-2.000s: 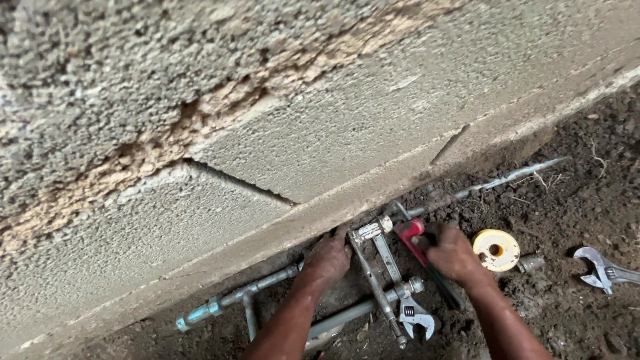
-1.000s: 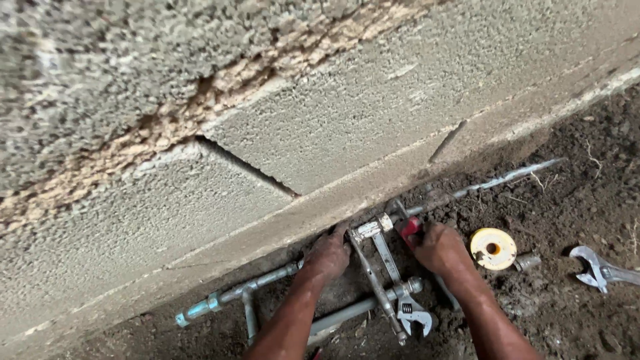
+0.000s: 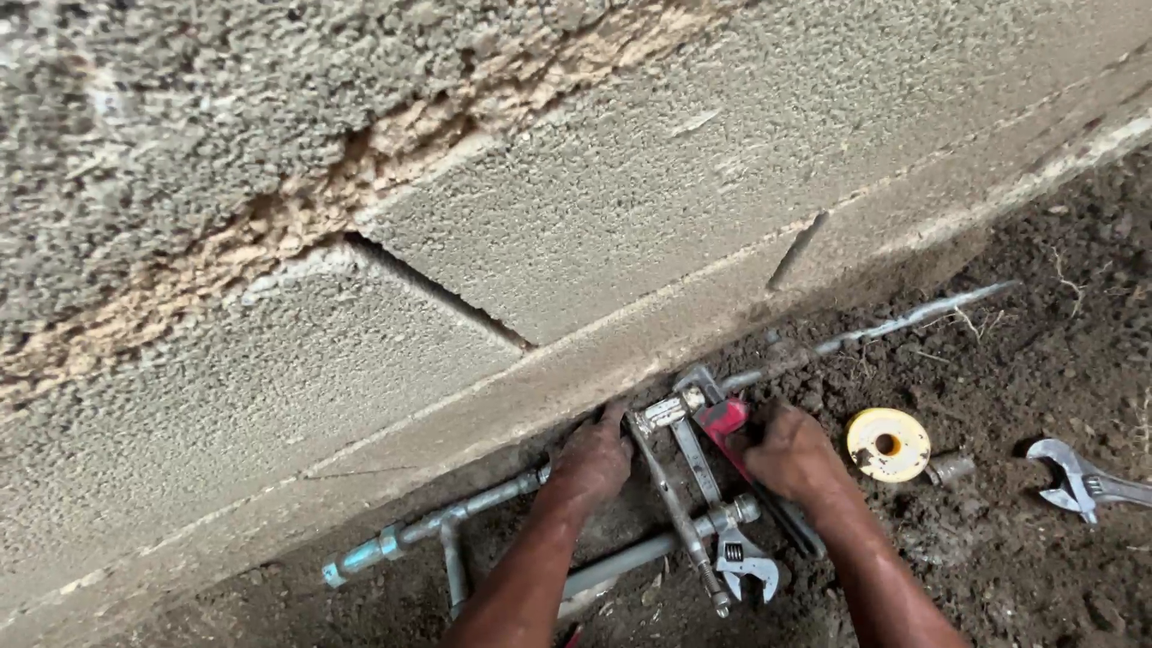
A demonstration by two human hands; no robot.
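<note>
My right hand [image 3: 792,454] is closed on a red-and-black pipe wrench [image 3: 724,423], whose metal jaw is at the pipe joint by the wall. My left hand [image 3: 594,459] is at the end of the galvanized pipe [image 3: 486,497], left of the whitish pipe fitting [image 3: 666,412]; its fingertips are partly hidden, and whether they grip is unclear. Between my hands, a long threaded metal rod [image 3: 670,499] slants down from the fitting. Beside it lies an adjustable wrench [image 3: 747,562], its open jaw towards the bottom. A grey pipe [image 3: 630,558] with a metal coupling passes under both.
A concrete block wall [image 3: 576,252] with a cracked joint rises above the dug soil. Right of my hand lie a yellow-and-white tape roll [image 3: 888,445], a small metal fitting [image 3: 949,468] and another adjustable wrench [image 3: 1071,481]. A thin pipe [image 3: 918,315] runs along the wall's foot.
The red pipe wrench has turned at the joint, its jaw now showing more beside the fitting. My right hand has shifted with it. My left hand stays near the pipe.
</note>
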